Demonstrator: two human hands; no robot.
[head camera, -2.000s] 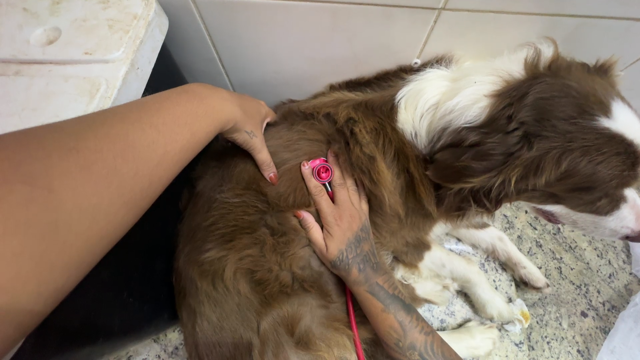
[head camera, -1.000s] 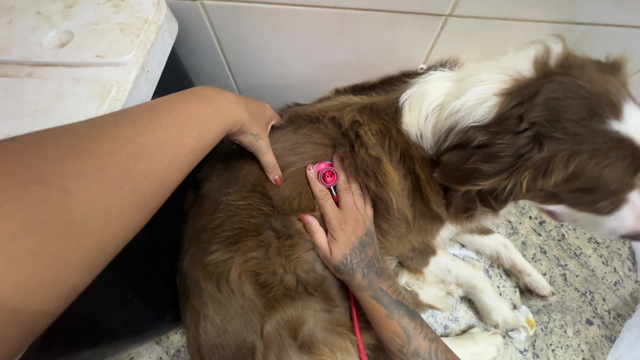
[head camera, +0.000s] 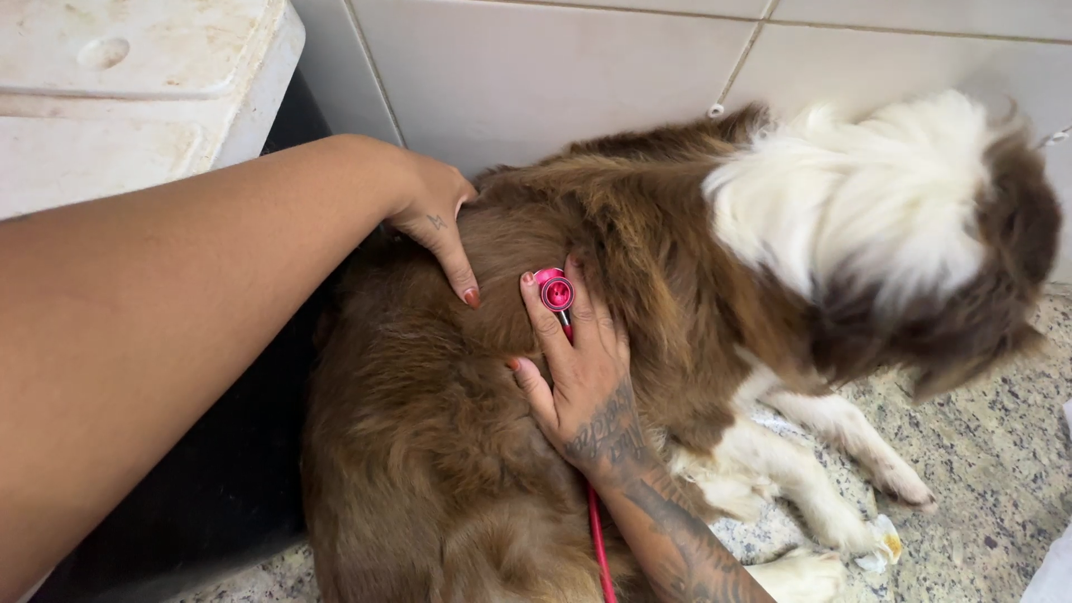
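Observation:
A brown and white long-haired dog lies on a speckled stone surface, its head at the right and turned away from view. My right hand rests on the dog's side and holds the pink chest piece of a stethoscope between its fingers, against the fur. The red stethoscope tube runs down from under my wrist. My left hand lies on the dog's back, thumb spread toward the chest piece; its other fingers are hidden behind the back.
A white tiled wall stands behind the dog. At the left is a stained white plastic lid above a black container. The speckled stone surface shows at the right, with a small stained white scrap by a paw.
The dog has turned its head away toward the wall; its white muzzle showed at the right before. Both my hands stay in place on its body.

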